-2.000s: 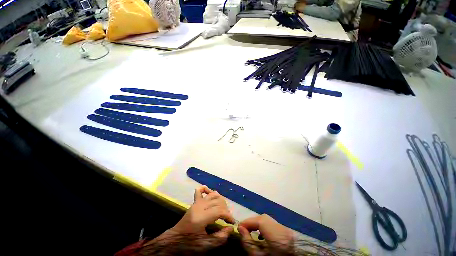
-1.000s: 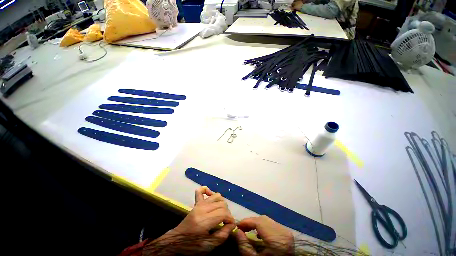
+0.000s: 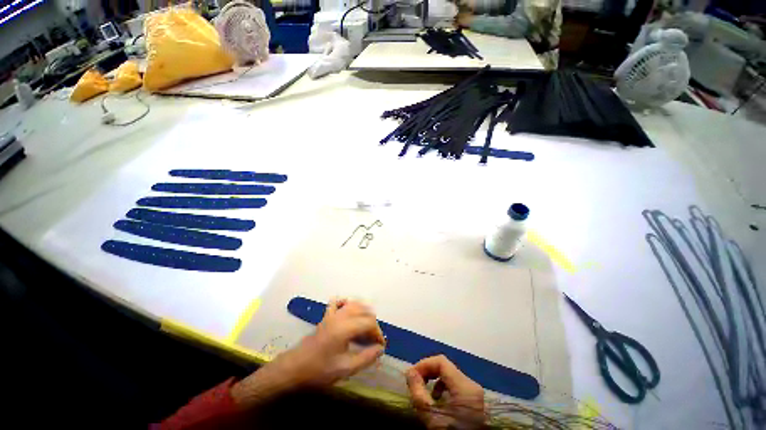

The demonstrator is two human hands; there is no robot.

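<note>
A dark blue strap piece (image 3: 458, 360) lies slanting on the beige board (image 3: 378, 285). My left hand (image 3: 344, 340) is over the strap's left part, fingertips pinched together; whatever is between them is too small to tell. My right hand (image 3: 445, 390) is just below the strap, thumb and forefinger curled together near its lower edge; fine threads lie under and beside it. A faint thread seems to run between the hands. A white thread cone (image 3: 506, 235) with a dark blue top stands upright at the board's right. Scissors (image 3: 615, 353) with green-teal handles lie right of the board.
Several blue straps (image 3: 189, 220) lie in a row at left. Black straps (image 3: 453, 117) are heaped at the far side. Grey-blue looped strips (image 3: 705, 285) lie at right. A thin bent cord (image 3: 363, 234) lies mid-board. A white fan (image 3: 655, 71) and a yellow bag (image 3: 183, 49) are beyond.
My hands have moved apart. My left hand has risen onto the strap and covers part of it. The whole view has shifted, so the table things appear further left.
</note>
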